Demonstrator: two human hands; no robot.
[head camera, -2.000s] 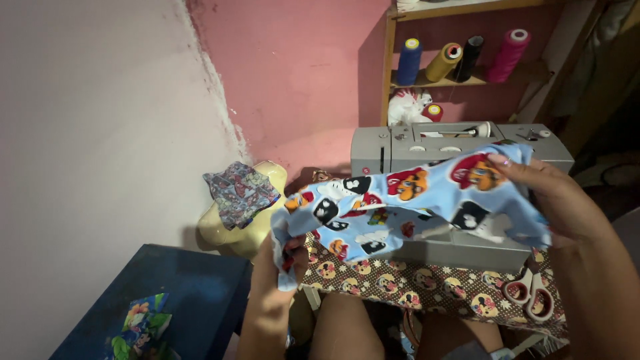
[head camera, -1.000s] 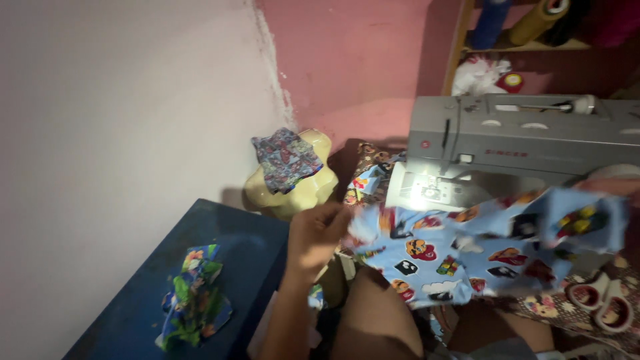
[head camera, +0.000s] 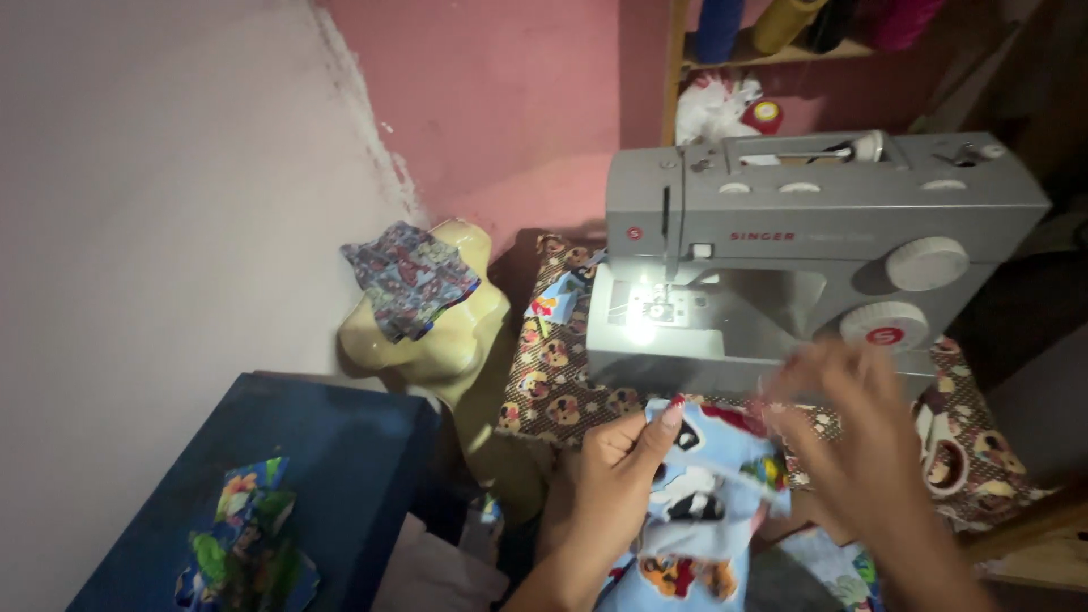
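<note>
My left hand (head camera: 625, 476) pinches the top edge of a light blue printed fabric piece (head camera: 697, 510), thumb on top, in front of the sewing machine. The fabric hangs down over my lap. My right hand (head camera: 837, 416) is blurred at the fabric's right side, its fingers bent; whether they hold the edge cannot be told. Behind stands a grey Singer sewing machine (head camera: 790, 221) with its lamp lit over the needle plate. White-handled scissors (head camera: 943, 459) lie to the right on the brown printed cloth (head camera: 552, 387) under the machine.
A blue box-like surface (head camera: 340, 450) at lower left bears colourful fabric scraps (head camera: 246, 527). A cream dress form (head camera: 459, 340) with a patterned cloth (head camera: 412, 276) stands by the wall. A small blue scrap (head camera: 557, 297) lies left of the machine. Thread cones (head camera: 718, 30) stand on a wooden shelf.
The fabric was stretched sideways between both hands; now it hangs in front of me, with my hands closer together. The needle area, covered by fabric two seconds ago, is in sight.
</note>
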